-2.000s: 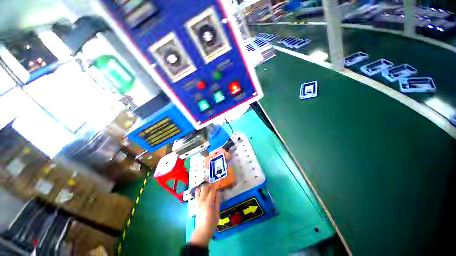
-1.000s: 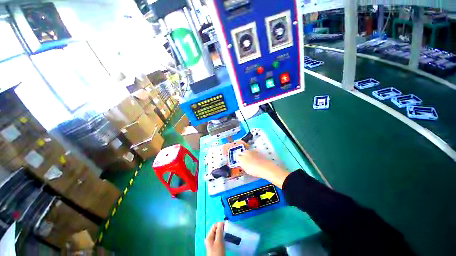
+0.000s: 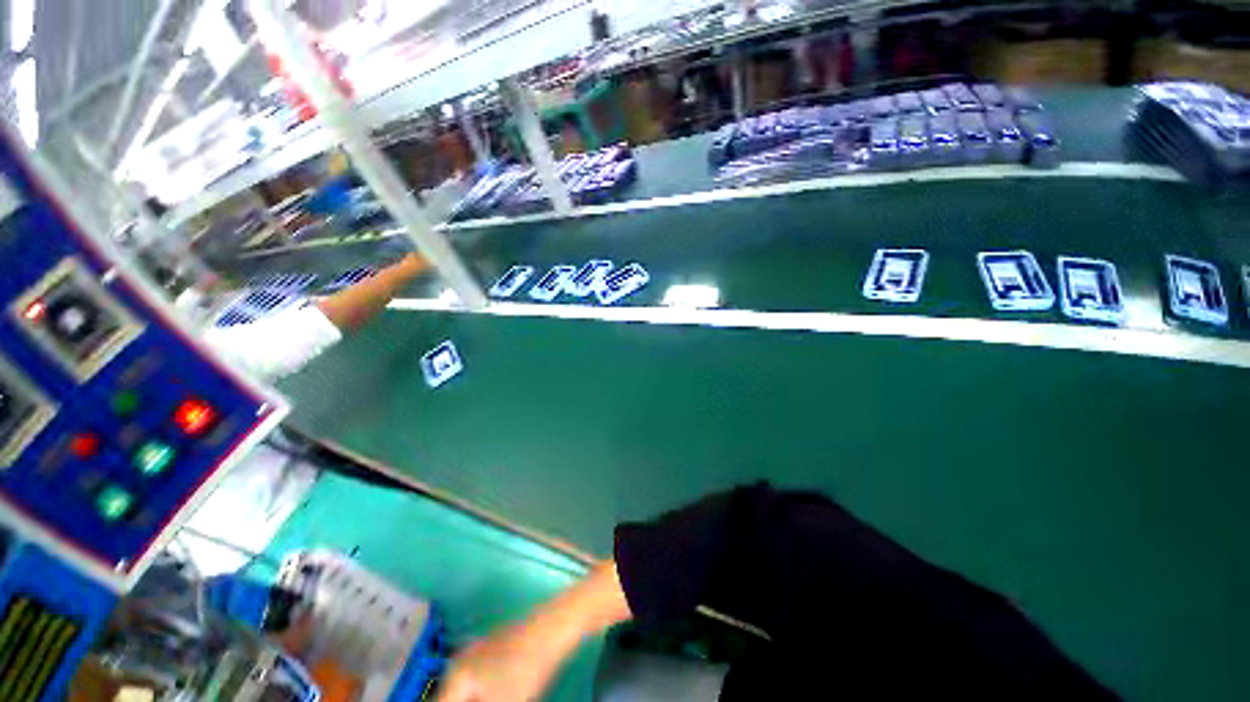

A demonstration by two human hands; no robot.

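My right hand [image 3: 496, 669] is blurred and cut off by the bottom edge, beside the press plate [image 3: 363, 617]; its fingers are hidden. Its dark-sleeved arm crosses in front of the belt. My left hand is not in view. An orange fixture [image 3: 336, 682] shows partly at the bottom edge, with a pale piece edge beside it, too blurred to make out. One white-rimmed housing panel [image 3: 440, 364] lies alone on the near side of the dark green conveyor belt [image 3: 713, 412]. Several more panels [image 3: 1013, 280] lie beyond the white dividing strip.
The blue control box [image 3: 130, 398] stands tilted at the left, above the turquoise bench [image 3: 411, 535]. Another person's bare arm and white sleeve [image 3: 281, 343] reach over the belt at left. Stacked trays of parts [image 3: 946, 126] line the belt's far side.
The view has swung right towards the belt. My left hand and the pale piece it held have left the picture. My right hand is no longer seen on the part in the fixture.
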